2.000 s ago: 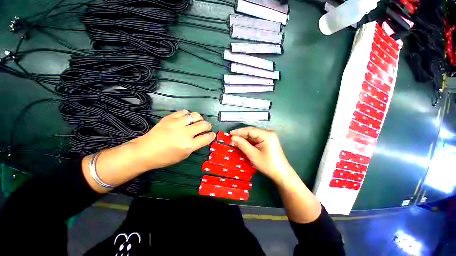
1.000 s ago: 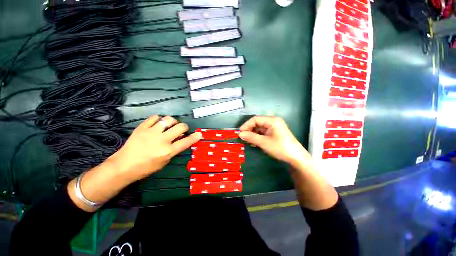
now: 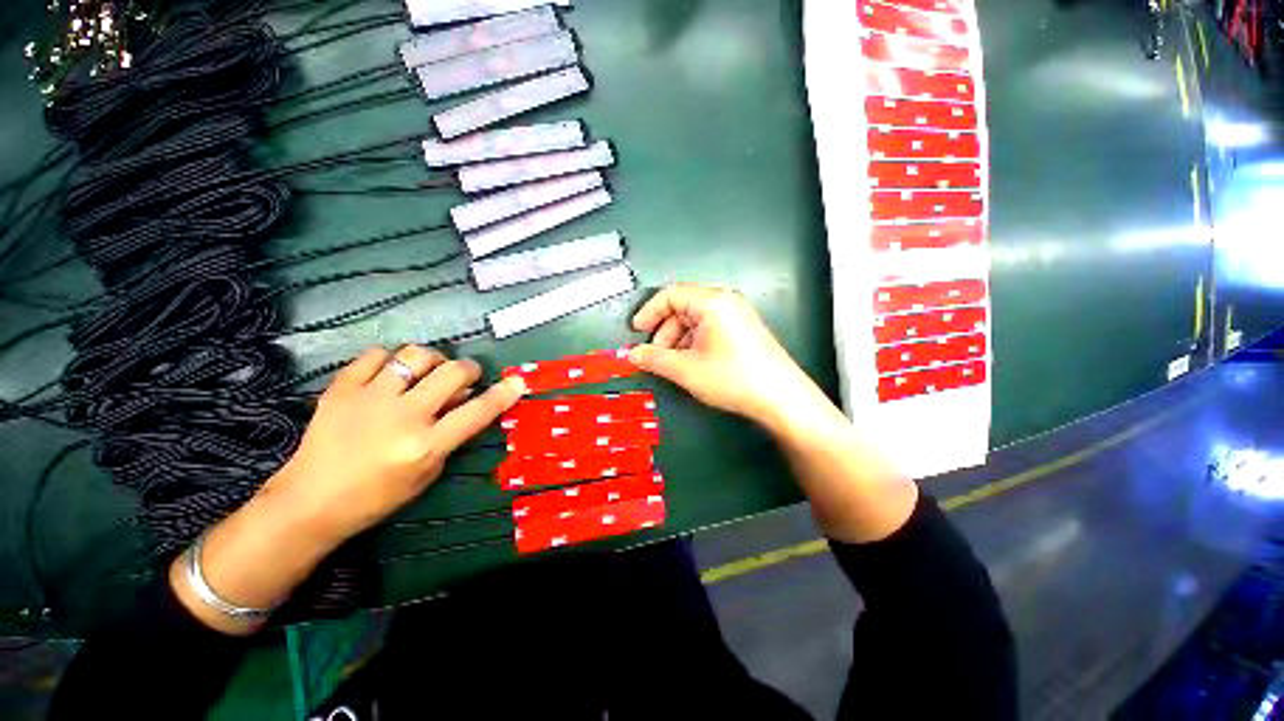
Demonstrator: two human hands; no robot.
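Note:
A red-faced adhesive pad covers an antenna housing lying flat on the green mat. My left hand touches its left end with the fingertips. My right hand has thumb and finger at its right end. Several red-taped housings lie in a column just below. Several untaped grey-white housings lie in a column above. Black antenna cables run left from the housings into coiled bundles.
A white backing sheet with a column of red pads lies to the right on the green bench mat. Metal-tipped connectors lie at the top left. A floor with a yellow line shows beyond the bench's front edge.
The view has shifted, so the bench things sit further left. The top red pad now lies flat between both hands; two seconds ago the right hand partly covered it.

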